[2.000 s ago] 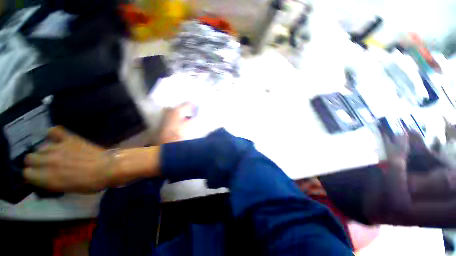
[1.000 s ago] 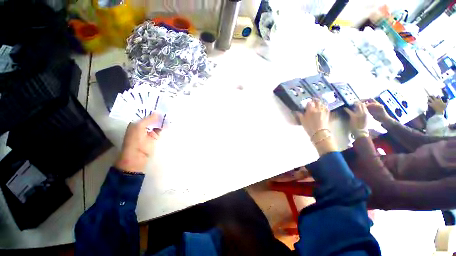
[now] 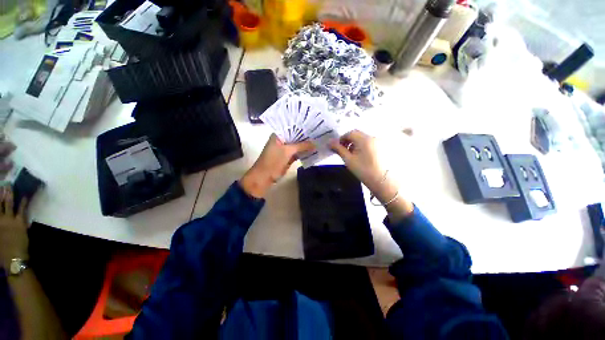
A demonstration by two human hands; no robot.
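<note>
My left hand [image 3: 277, 161] holds a fan of white printed cards [image 3: 295, 118]. My right hand [image 3: 355, 154] pinches a card at the right side of the fan with thumb and finger. A black box tray [image 3: 335, 212] lies on the table just below both hands, with no card on it. A tangled silver-white pile of looped pieces [image 3: 328, 66] sits behind the cards. Two black foam inserts with small round fittings and a white piece stand at the right, the nearer one [image 3: 476, 174] apart from my right hand.
A black phone [image 3: 261, 95] lies left of the looped pile. Black boxes [image 3: 189, 126] and an open box with a card [image 3: 108, 196] are at left. Printed sleeves [image 3: 66, 86] lie far left. A steel flask [image 3: 421, 36] leans behind. Other people's arms show at both edges.
The view has turned left. My right hand has left the foam inserts and now grips a card at the fan. A black tray now lies in front of me.
</note>
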